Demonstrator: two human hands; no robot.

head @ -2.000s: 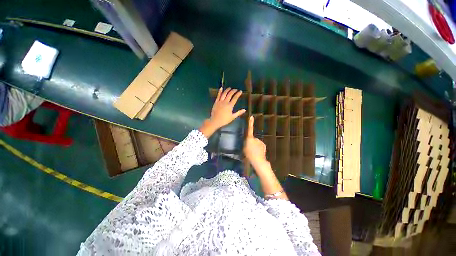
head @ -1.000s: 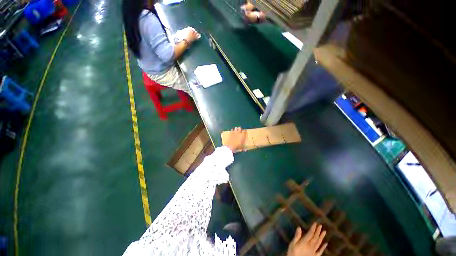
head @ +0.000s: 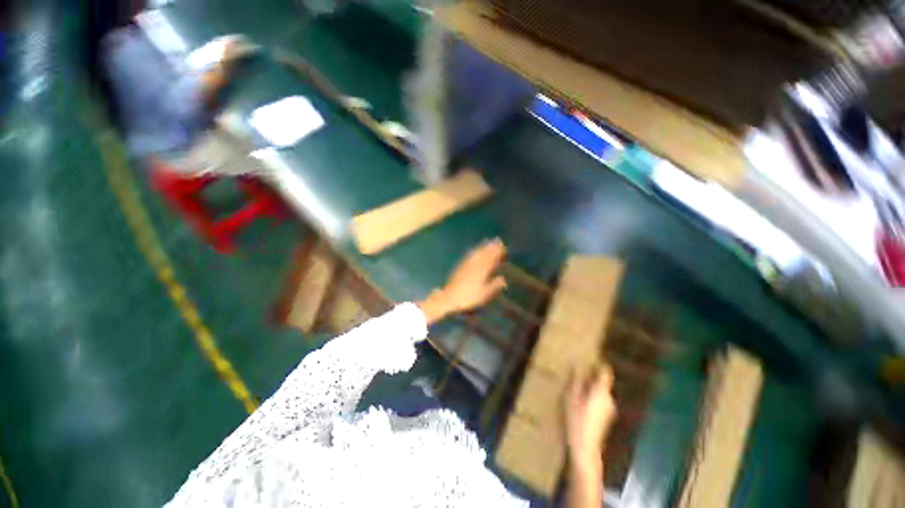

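Observation:
The frame is blurred by motion. A tan divider strip (head: pixel 556 372) lies face up over part of the brown partition grid (head: pixel 635 347). My right hand (head: pixel 592 407) grips the strip's right edge near its lower half; its fingertips are partly unclear. My left hand (head: pixel 474 283) is above the grid's left side, with fingers extended and nothing seen in it. The strip hides the middle of the grid. A small pile of shorter strips (head: pixel 417 216) lies further left, clear of both hands.
A working pile of strips (head: pixel 724 427) is right of the grid. A grey post (head: pixel 432 109) stands behind the small pile. An open carton (head: pixel 323 293) is below the bench's front edge. A person (head: pixel 159 89) sits on a red stool (head: pixel 223 208). A shelf with brown sheets overhangs upper right.
The view has swung right. My left hand has left the small pile and moved over the grid. A flat strip now shows over the grid at my right hand.

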